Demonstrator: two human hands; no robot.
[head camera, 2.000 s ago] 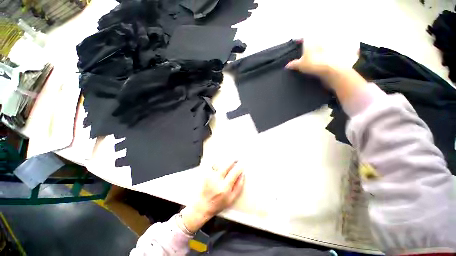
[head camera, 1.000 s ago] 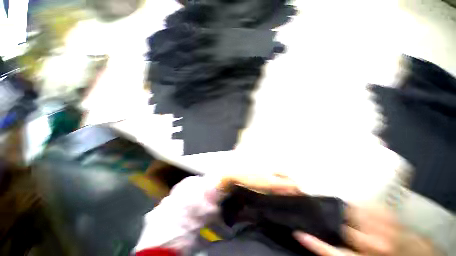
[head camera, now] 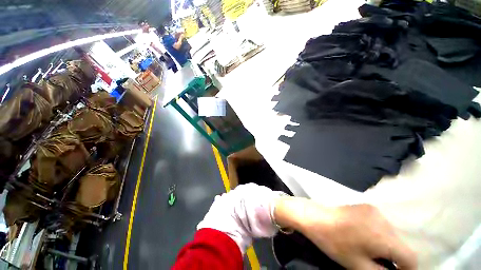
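My left hand [head camera: 350, 232] is at the bottom right of centre, seen from its back over the near table edge, fingers bent downward and cut off by the frame edge. Black material [head camera: 303, 253] shows below the wrist and a little between the fingers; I cannot tell whether it is a panel or the apron, or whether the hand grips it. My right hand is not in view; a blurred pale patch, possibly a sleeve, is in the bottom right corner. A large crumpled pile of black panels [head camera: 348, 142] with notched edges lies on the white table [head camera: 448, 169].
A green metal frame [head camera: 195, 118] with a hanging white paper [head camera: 211, 107] and an open brown box [head camera: 248, 158] stand by the table edge. Brown pieces [head camera: 95, 187] hang on a rack across the aisle. A person [head camera: 178, 48] is far off. Yellow and tan stacks lie beyond.
The view has swung left, bringing the aisle and rack in. The panel picked up by my right hand came to the near edge between both hands; now that hand is out of view.
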